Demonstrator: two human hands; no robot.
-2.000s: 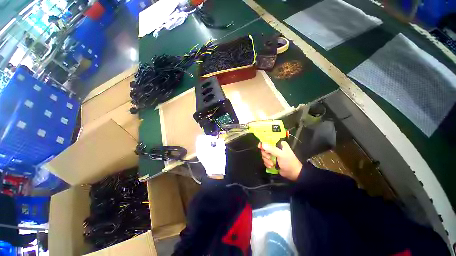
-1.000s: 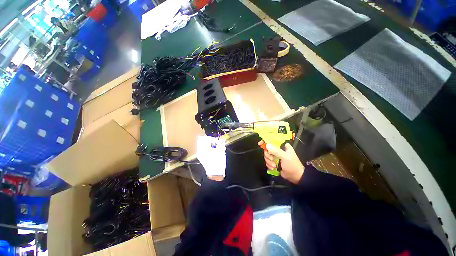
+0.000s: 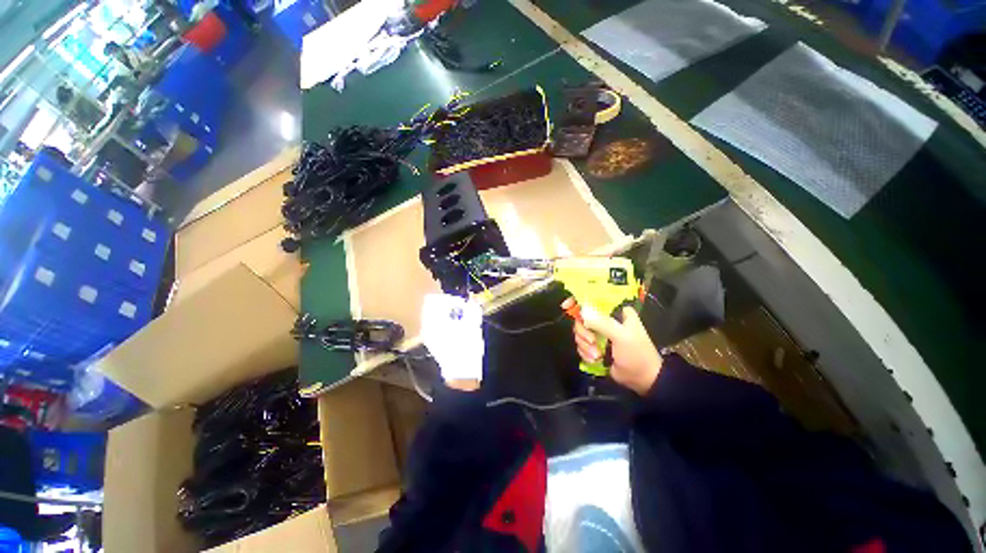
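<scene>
A black housing (image 3: 454, 212) with a row of round openings lies on the pale tray (image 3: 383, 259). Its near end is open and shows a bit of green circuit board (image 3: 483, 262) and thin yellow wires. My right hand (image 3: 624, 348), bare, grips the yellow-green soldering gun (image 3: 601, 290) by its handle. The gun's long metal nose points left into the housing's open end, over the board. My left hand (image 3: 453, 337), in a white glove, is just below that end. Its fingertips are at the wires or housing edge; what they hold is hidden.
A bundled cord (image 3: 348, 334) lies left of my glove. Behind are a heap of black cords (image 3: 344, 178), a dark red parts bin (image 3: 493, 171) and a brown patch (image 3: 620, 158). A carton of cords (image 3: 146, 475) stands at left. Protective sheets (image 3: 816, 124) lie on the belt at right.
The gun has shifted slightly and its nose now lies further over the board. The sheets on the belt have moved left and away. My left hand has barely moved.
</scene>
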